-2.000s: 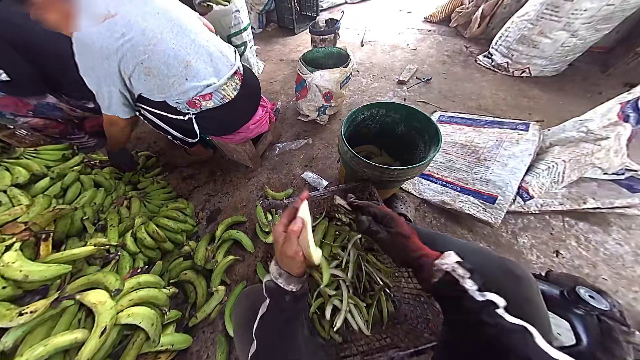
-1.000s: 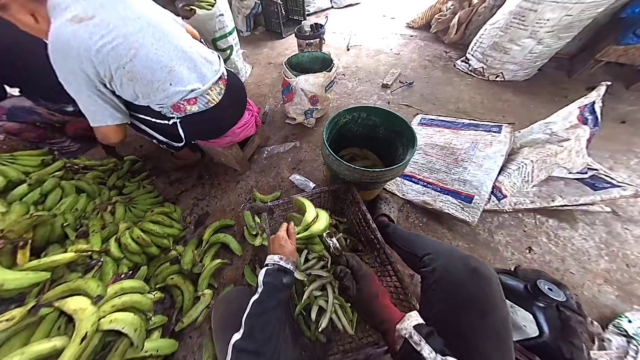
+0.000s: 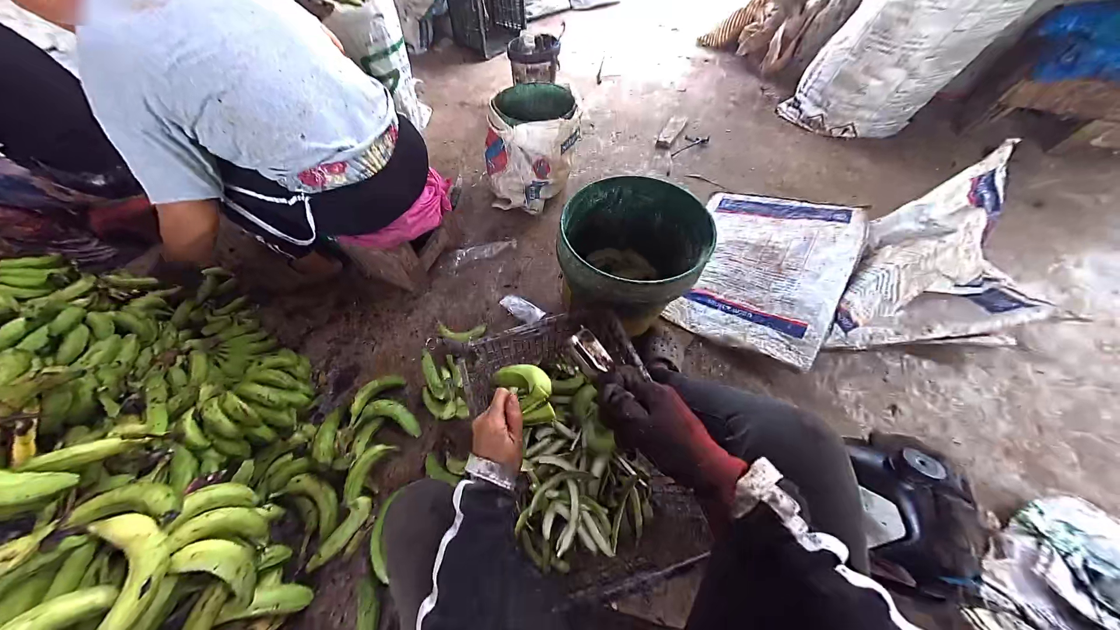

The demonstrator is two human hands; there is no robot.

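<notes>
My bare left hand (image 3: pixel 498 430) grips a small bunch of green plantains (image 3: pixel 526 385) by its near end, above a plastic crate (image 3: pixel 516 343). To its right, my right hand (image 3: pixel 632 409), in a dark and red glove, is closed on a peeler-like metal tool (image 3: pixel 591 352) raised over the crate's far right side. Green and pale peel strips (image 3: pixel 573 503) fill the crate between my knees. Just beyond the crate stands a green bucket (image 3: pixel 637 278) with pale, blurred contents low inside.
A large heap of green plantains (image 3: pixel 236 394) lies at the left, beside a seated co-worker (image 3: pixel 254 114). A sack-wrapped bucket (image 3: pixel 531 157) stands farther back. Flattened woven sacks (image 3: pixel 770 262) lie right of the green bucket. A black plastic object (image 3: pixel 919 507) sits by my right knee.
Two seconds ago my left hand held a pale peeled plantain; it now holds green ones, which were in it one second ago too. The tool hand has risen slightly over the crate.
</notes>
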